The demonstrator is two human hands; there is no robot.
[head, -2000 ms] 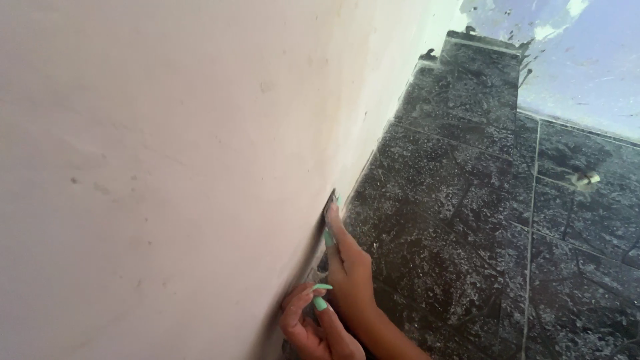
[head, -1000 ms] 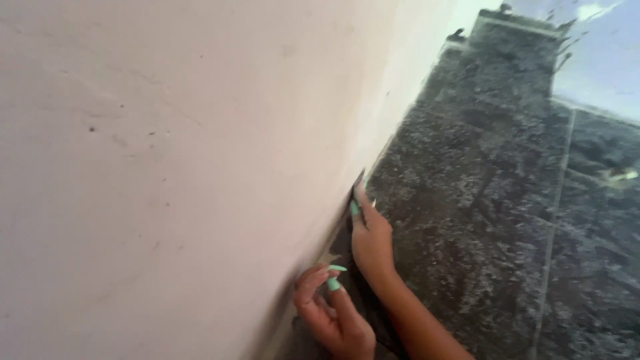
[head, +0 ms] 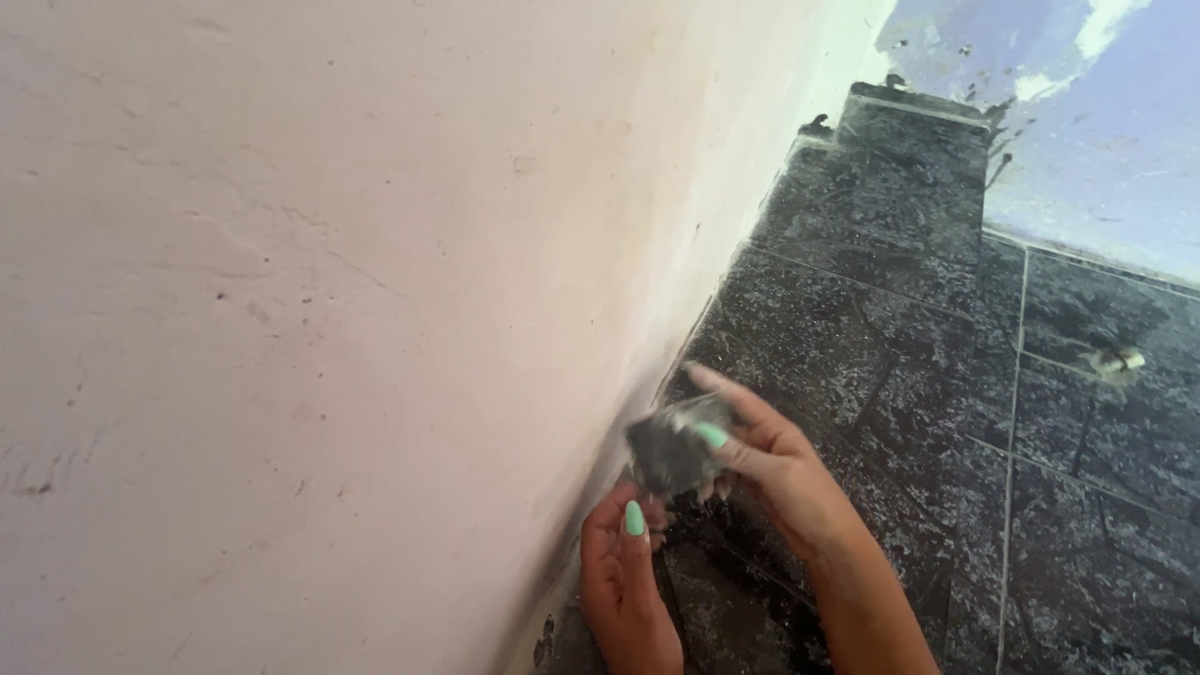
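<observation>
My right hand (head: 783, 464) pinches a thin, dark grey, roughly square flat piece (head: 680, 445) between thumb and fingers; its surface is smeared and blurred, and its material is unclear. My left hand (head: 630, 572) is just below it, palm side up, with fingers curled and thumb raised beside the piece's lower corner. Whether it touches the piece or holds anything cannot be told. Both hands are by the edge where the pale pinkish plastered wall (head: 375, 328) meets the black mottled tiles (head: 844, 356).
A purple-blue painted surface (head: 1106, 169) with white patches and dark smears borders the tiles at upper right. A fitting or hole with pale material (head: 1116, 363) is among the tiles at right. Dark lumps (head: 817, 126) stick out at the tiles' top edge.
The flat piece, seen edge-on along the wall edge before, now shows its broad face. My right hand has turned and come closer to my left hand.
</observation>
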